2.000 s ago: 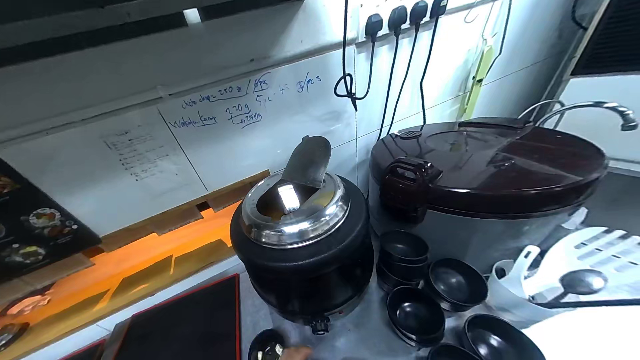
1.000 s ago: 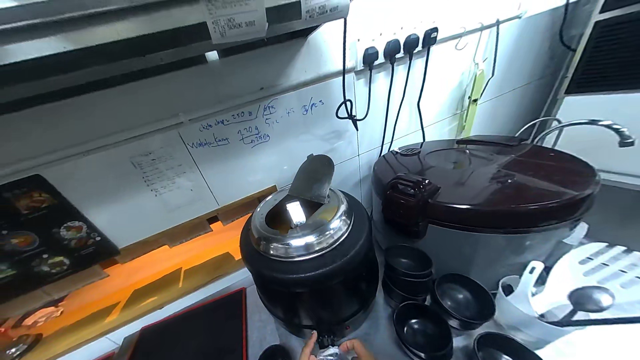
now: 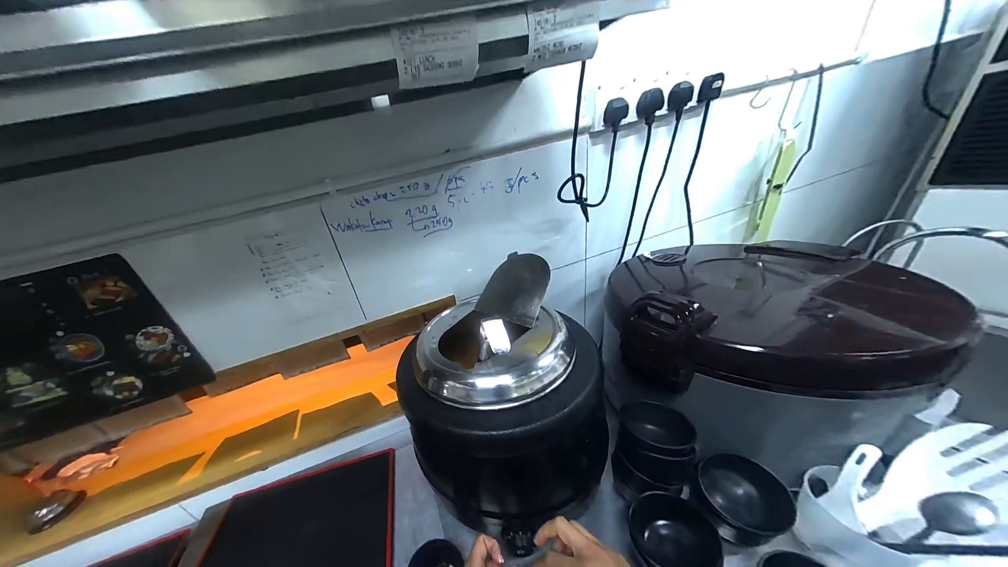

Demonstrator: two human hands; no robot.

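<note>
At the bottom edge, my left hand (image 3: 486, 550) and my right hand (image 3: 579, 543) are close together in front of a black soup kettle (image 3: 508, 449). A thin, clear or shiny thing, too unclear to name, lies between their fingers beside the kettle's front knob (image 3: 518, 542). The kettle's steel lid (image 3: 496, 387) has its flap (image 3: 516, 290) tilted up, showing an opening with something yellowish-brown inside. Left of my left hand stands a small black bowl (image 3: 435, 554) with pale bits in it. Most of both hands is cut off by the frame.
Stacked black bowls (image 3: 657, 429) stand right of the kettle, near a large rice cooker with a dark red lid (image 3: 795, 315). A white container (image 3: 827, 512) with utensils is at the lower right. A black mat with red edging (image 3: 307, 520) lies left. Plugged cords (image 3: 650, 157) hang behind.
Two seconds ago, fingers were by the small bowl with pale bits; now both hands are together in front of the kettle. The view has tilted upward.
</note>
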